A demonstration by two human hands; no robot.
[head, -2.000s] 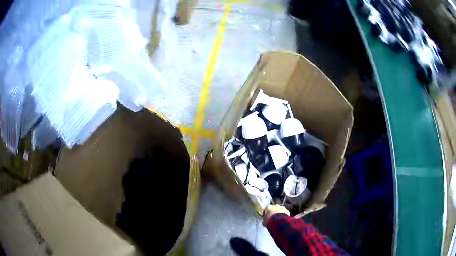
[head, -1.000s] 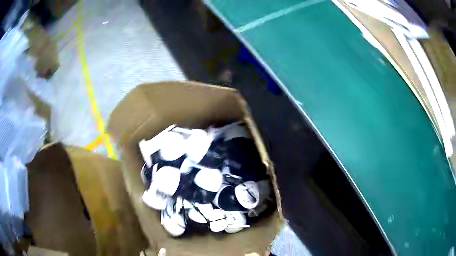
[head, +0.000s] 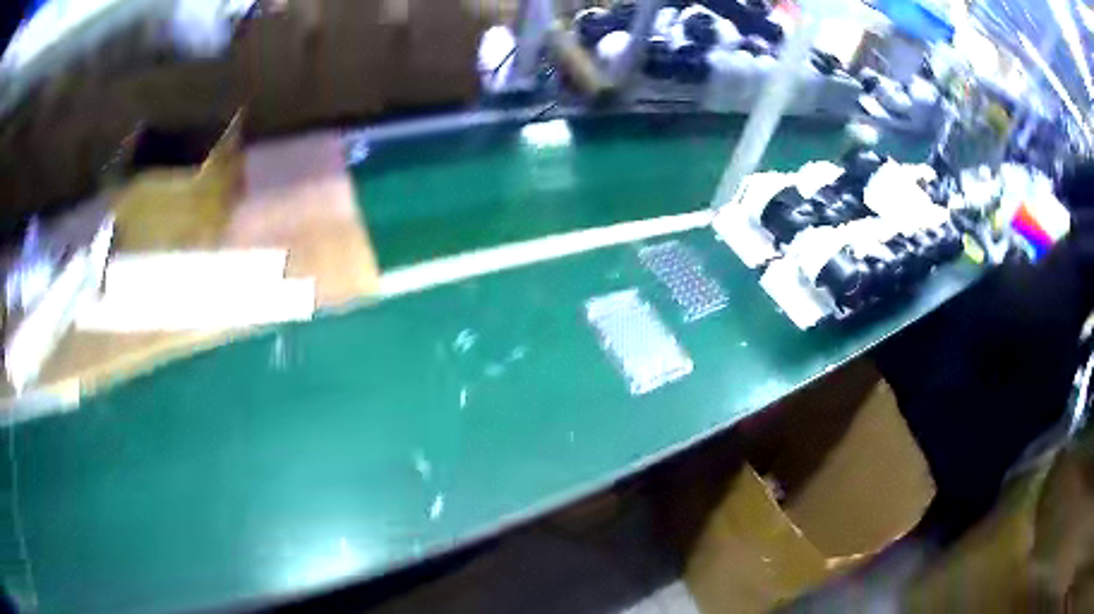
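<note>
No hand of mine is in view. Nearest in front of me is the long green bench (head: 480, 396), running from the lower left to the upper right. Two small pale dotted pads lie flat on it: a whitish one (head: 638, 341) and a greyer one (head: 684, 280) beside it. White and black cameras (head: 864, 228) stand close together in rows on the bench at the right.
An open brown carton (head: 840, 468) stands below the bench edge at the lower right. A dark-clothed person (head: 996, 348) is at the right edge. White sheets (head: 198, 288) lie at the left. More cameras (head: 708, 36) are piled at the back.
The view has swung up and right, from the carton full of cameras to the bench. My hand, earlier at the carton's rim, is out of view. The clear plastic heap at the left is gone from view.
</note>
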